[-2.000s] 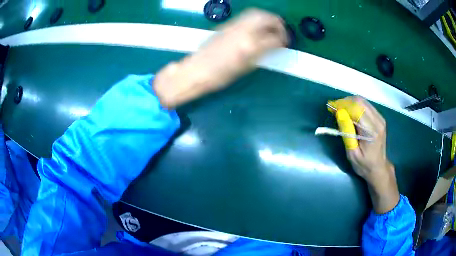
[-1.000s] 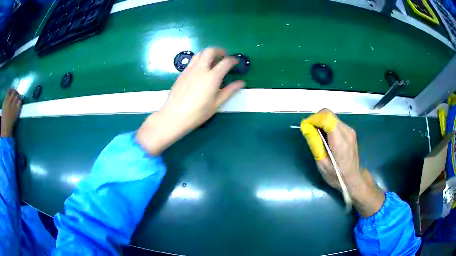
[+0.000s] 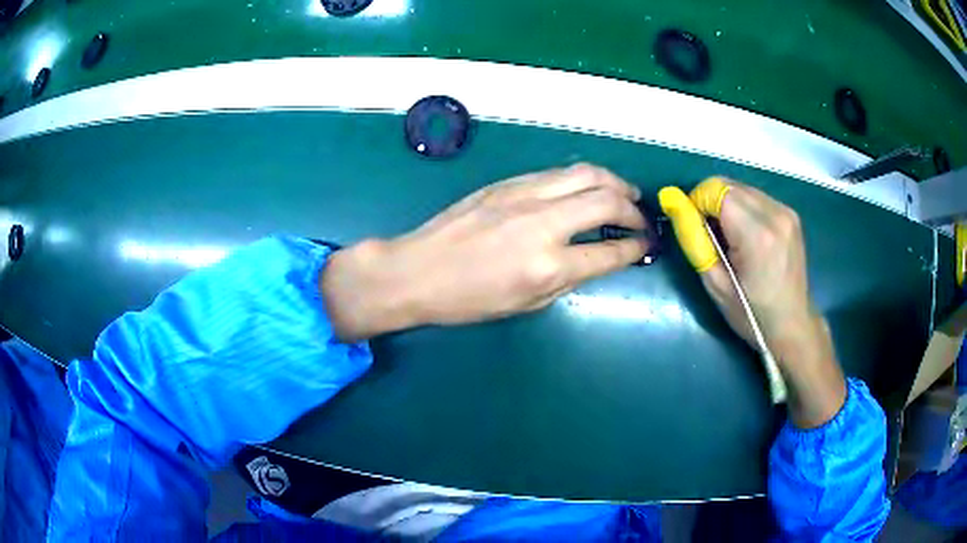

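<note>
My left hand [image 3: 509,249] is over the dark-green bench, its fingertips around a black ring part [image 3: 649,235] that is mostly hidden by the fingers. My right hand [image 3: 766,249], with yellow finger cots on thumb and index finger, is just right of the ring. It holds a thin applicator [image 3: 749,310], whose whitish end points down toward the wrist; its other end is hidden at the yellow fingertips. A second black ring part [image 3: 438,126] lies at the bench's far edge, overlapping the white rail.
The white rail [image 3: 265,83] separates the bench [image 3: 456,414] from the green belt [image 3: 530,32], where several black rings lie. Another black part [image 3: 16,242] is at the bench's far left. A metal bracket [image 3: 885,163] and cardboard box [image 3: 937,355] are at the right.
My left hand has moved from the belt back over the bench, now with a ring at its fingertips. A ring now shows at the rail. The view has shifted, and the hands are closer together.
</note>
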